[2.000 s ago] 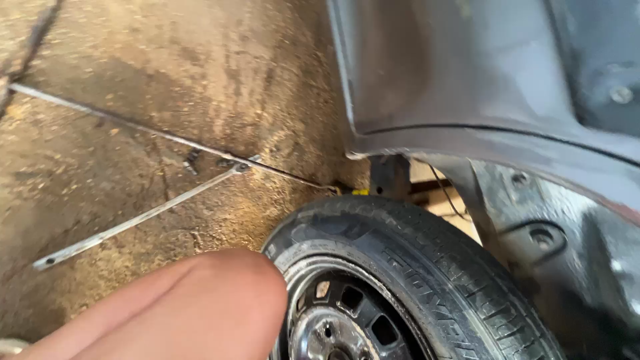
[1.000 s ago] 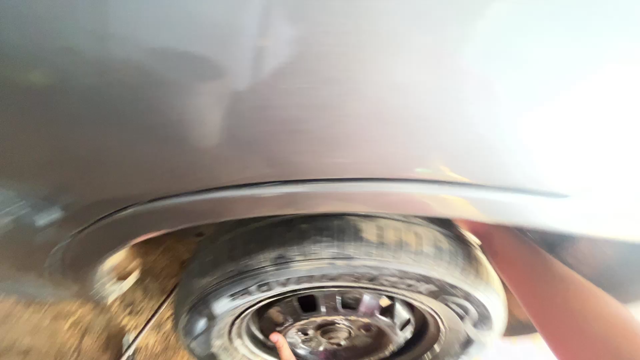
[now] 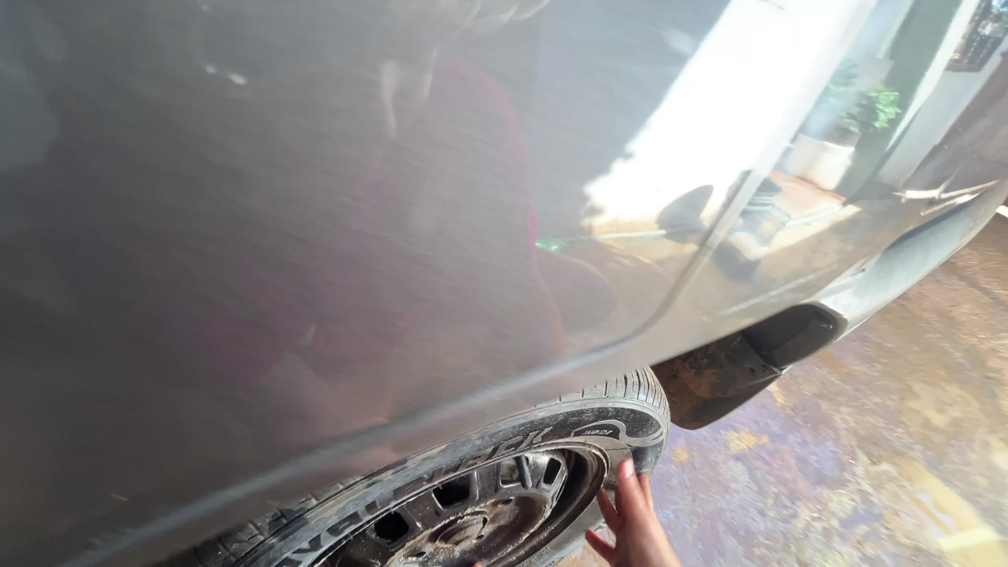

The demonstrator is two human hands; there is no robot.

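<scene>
A car wheel with a black tyre (image 3: 504, 437) and a dirty steel rim (image 3: 543, 516) sits under the edge of a grey car body panel (image 3: 331, 260). My right hand (image 3: 634, 520) rests against the tyre's sidewall at its right side, fingers spread, the fingertips near the rim's outer edge. Of my left hand only what looks like a fingertip shows at the bottom edge, by the hub; the rest is out of frame. The lower part of the wheel is cut off by the frame.
A dark mud flap (image 3: 713, 386) hangs right of the tyre, beneath the car's lower edge. The stained floor (image 3: 874, 409) lies at the right. The glossy panel reflects a person, a plant and a bright doorway.
The view has swung strongly. My right hand, which reached behind the tyre's upper right a second ago, now lies on its outer sidewall. The left hand has mostly left view.
</scene>
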